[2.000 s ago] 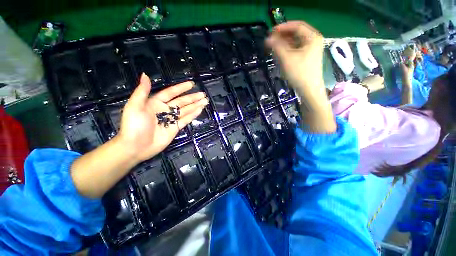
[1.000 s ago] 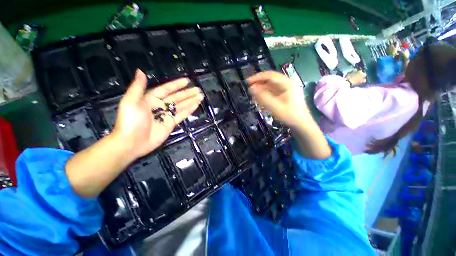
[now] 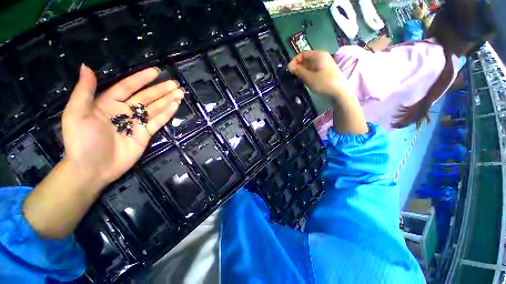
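Observation:
My left hand (image 3: 105,130) is palm up with fingers apart over the left part of the black blister tray (image 3: 222,191). A small heap of tiny dark and silvery components (image 3: 131,118) lies in its palm. Black rectangular housings (image 3: 212,156) sit in the tray's pockets. My right hand (image 3: 316,72) is over the tray's right edge, thumb and fingertips pressed together; whether a part is between them cannot be seen. A second black tray (image 3: 288,180) shows lower, close to my lap.
A small circuit board (image 3: 300,42) lies on the green bench beyond the tray. A person in a pink smock (image 3: 396,75) is close on the right. White loops (image 3: 344,19) are at that person's station. A grey container (image 3: 420,236) is low at the right.
The view has shifted, so tray and left hand appear further left and the red bin is out of the picture. My right hand has moved to the tray's right edge, its fingertips now together.

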